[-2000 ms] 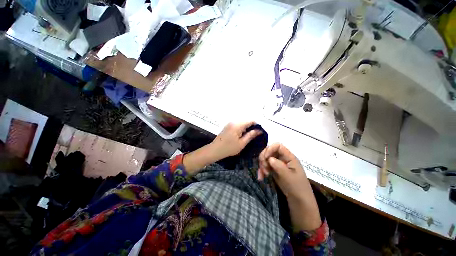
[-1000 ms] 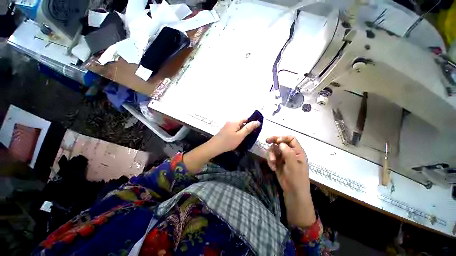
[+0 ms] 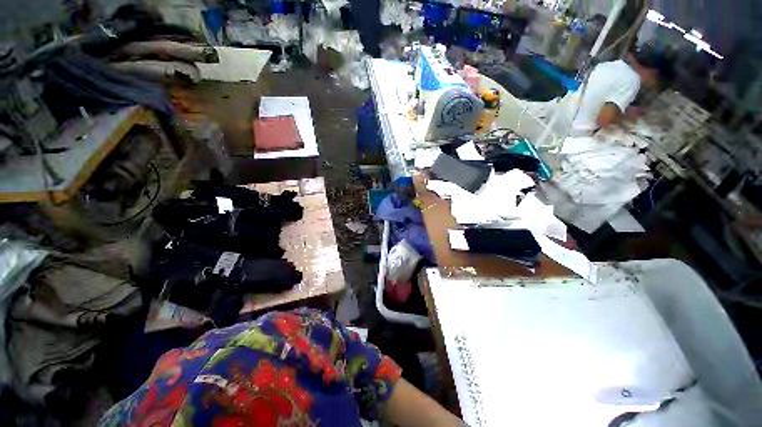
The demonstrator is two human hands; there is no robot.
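Neither of my hands is in view. My left sleeve and forearm run to the bottom edge, which cuts off the hand. The white machine table lies at the lower right, with a piece of the thin dark strip near the bottom edge. Folded dark pieces with a white label lie on the brown board. Black garment pieces with white tags lie heaped on a pale board at left. The needle area is out of view.
White scraps and a grey piece lie on the brown board. A white-rimmed bin stands beside the table. Another sewing machine stands behind. A person in a white top is at upper right. A red stack lies at upper left.
The view has swung left and up, away from the needle. Both hands and the dark band piece have left the picture. The garment heap and the floor behind now show more fully.
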